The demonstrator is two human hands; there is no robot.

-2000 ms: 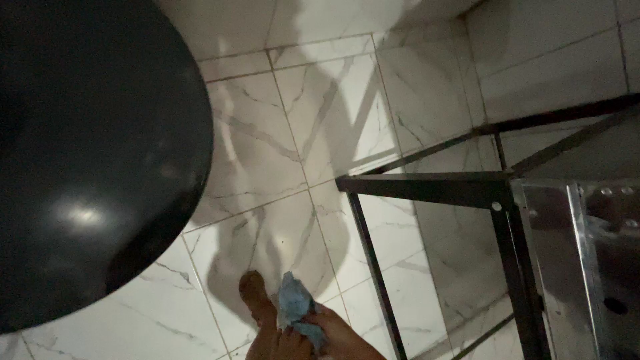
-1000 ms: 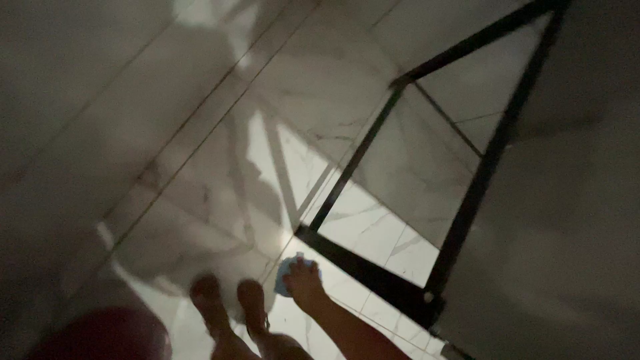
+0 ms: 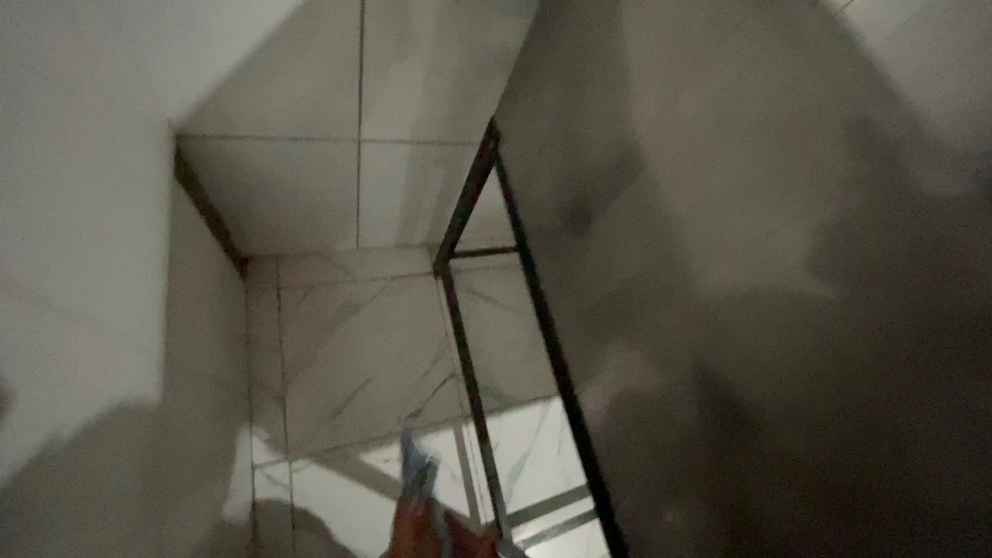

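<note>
At the bottom edge of the head view, my left hand (image 3: 413, 528) and my right hand (image 3: 470, 538) are close together, blurred and partly cut off by the frame. A crumpled blue cloth (image 3: 418, 467) sticks up from the fingers of my left hand, and a bluish part of it shows between the hands. Both hands appear closed on the cloth, though the finger detail is unclear. Just to their right stands the dark metal frame (image 3: 471, 372), its lower bar near my right hand.
Marble-patterned floor tiles (image 3: 349, 349) lie ahead of the hands. A tiled wall (image 3: 294, 186) rises behind them, and a pale surface (image 3: 85, 232) fills the left. A large grey, shadowed surface (image 3: 697, 310) takes up the right side, beyond the frame.
The view has swung strongly toward the tiled corner. One second ago one hand held the blue cloth by the frame's corner; now two hands are together at it. The feet have left the view.
</note>
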